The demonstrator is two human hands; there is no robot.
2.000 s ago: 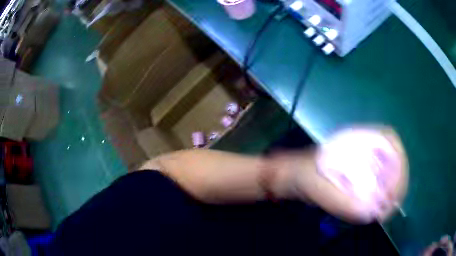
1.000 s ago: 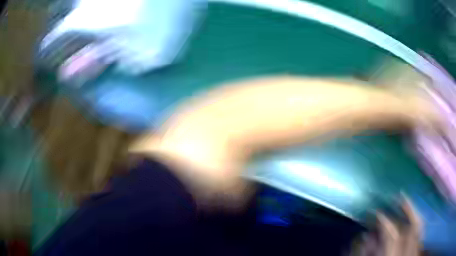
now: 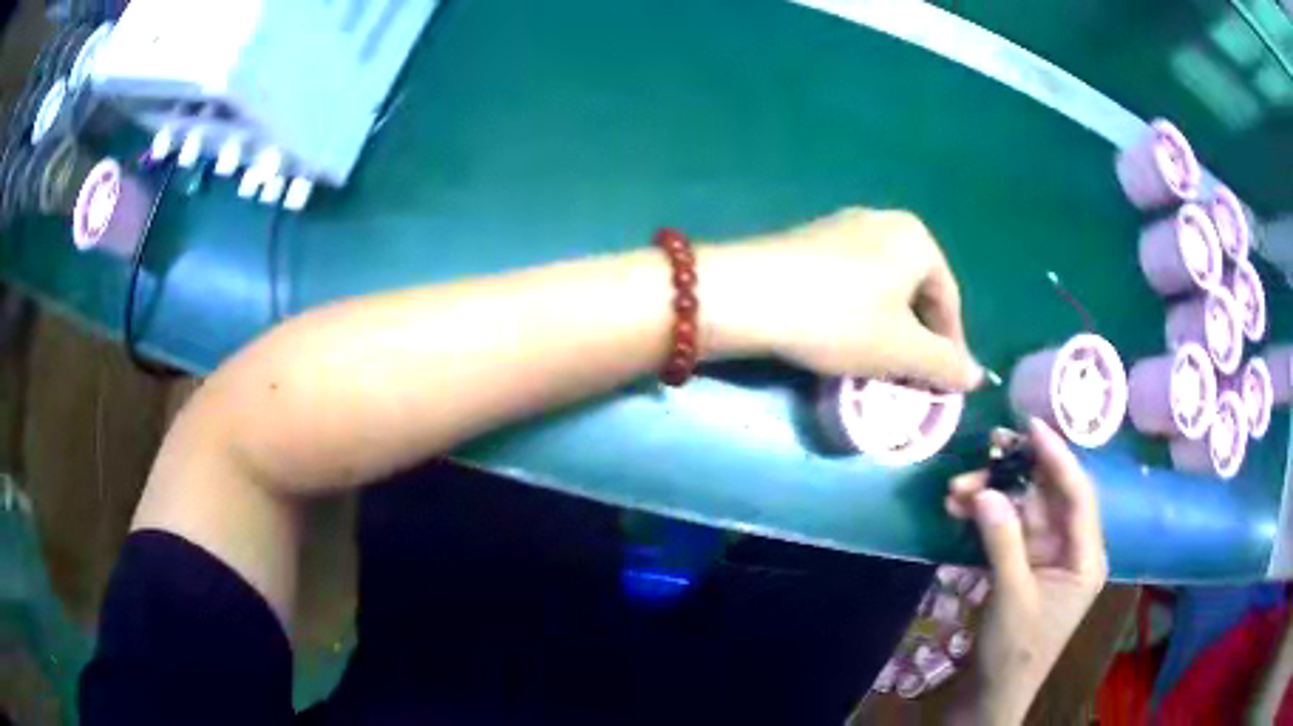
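My left hand [image 3: 865,291], with a red bead bracelet on the wrist, pinches a small pale wire plug [image 3: 991,379] at its fingertips. A pink motor unit [image 3: 896,431] lies on the bench just below that hand, which partly covers it. My right hand [image 3: 1042,532] holds a black test connector [image 3: 1008,465] between thumb and fingers, a little below the plug and apart from it. A second pink unit [image 3: 1086,392] lies to the right; a thin red lead with a pale tip rises behind it.
Several pink units [image 3: 1193,248] stand clustered at the right. A white box [image 3: 234,64] with pale terminals and black cables is at the upper left, with one pink unit [image 3: 102,206] beside it. More pink units [image 3: 929,660] lie below the bench edge. Red cloth [image 3: 1234,674] shows at the lower right.
The view has swung to the right along the bench. My left hand held a pink unit near the edge earlier; it now pinches a plug above a unit on the bench. My right hand is in fuller view.
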